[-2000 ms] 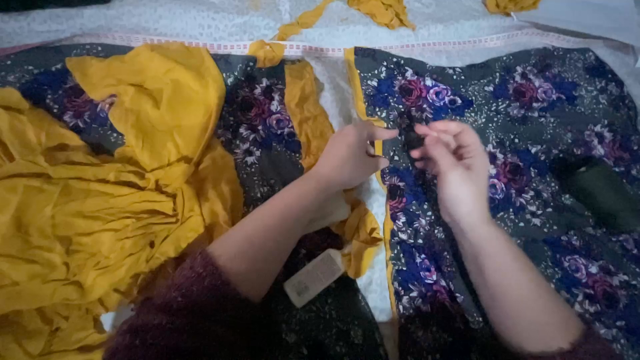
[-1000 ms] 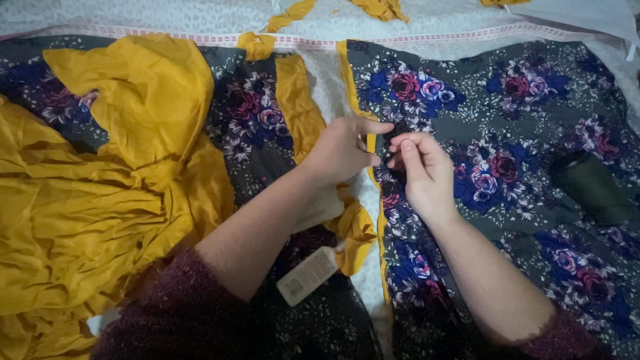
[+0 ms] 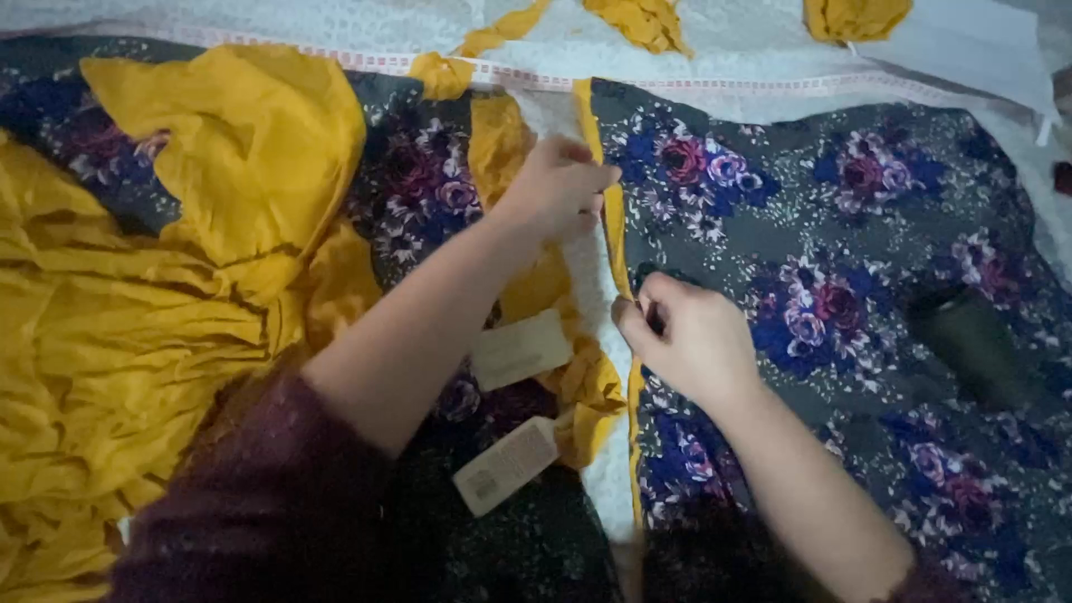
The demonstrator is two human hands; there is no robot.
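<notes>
A dark floral fabric piece [image 3: 804,209] lies spread on the right, with a narrow mustard edging [image 3: 615,226] along its left side. My left hand [image 3: 563,188] is at the upper part of that edging, fingertips close to it; whether they pinch anything is unclear. Lower down, my right hand [image 3: 682,331] has thumb and forefinger closed on the edging. To the left lies another floral piece [image 3: 419,184], partly under a gathered mustard cloth [image 3: 260,159] and my left sleeve. Two paper tags [image 3: 521,350] bearing writing lie between the pieces.
A measuring tape [image 3: 712,86] runs across the back. Mustard scraps [image 3: 641,21] and a bunched mustard cloth [image 3: 854,17] lie beyond it, near a white sheet [image 3: 963,54]. A dark thread cone [image 3: 971,343] rests on the right fabric.
My hands, close together over the fabric before, have moved apart. The left is now farther up the mustard edging, and the right has come down and left onto it.
</notes>
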